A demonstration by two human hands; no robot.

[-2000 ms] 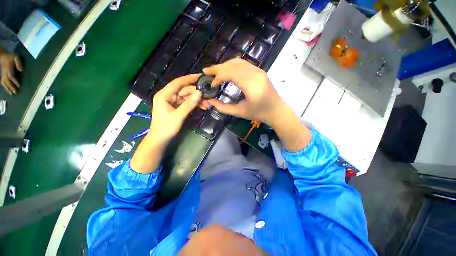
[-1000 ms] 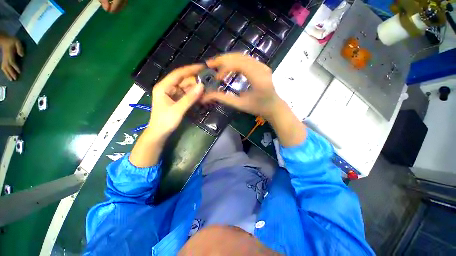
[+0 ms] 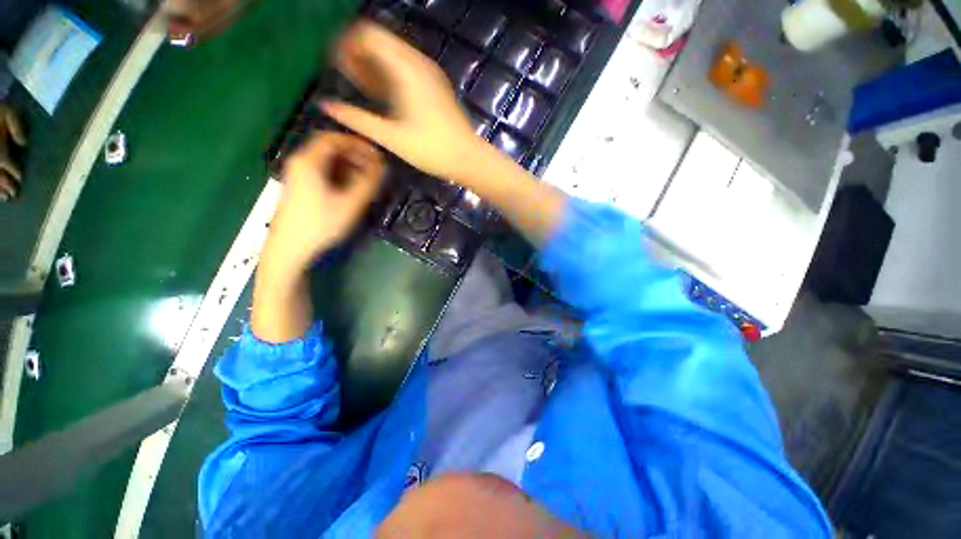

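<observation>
A round black housing [image 3: 419, 216] lies in a pocket of the black blister tray [image 3: 448, 58], near the tray's front corner. My left hand [image 3: 329, 195] is blurred over the tray's left edge, its fingers curled; whether anything is in it cannot be told. My right hand [image 3: 413, 100] is above and right of it, over the tray, also blurred. Its thumb and fingers are apart, with nothing visible between them.
The green conveyor [image 3: 200, 137] with small white-metal parts [image 3: 115, 146] runs at left, with another person's blurred hand [image 3: 202, 13] at its top. At right are the grey machine plate [image 3: 775, 137], orange fixture [image 3: 738, 74] and red emergency stop [image 3: 750, 331].
The hands have moved apart from their shared hold on a round black housing, up and left over the tray. A round housing now shows in a front tray pocket.
</observation>
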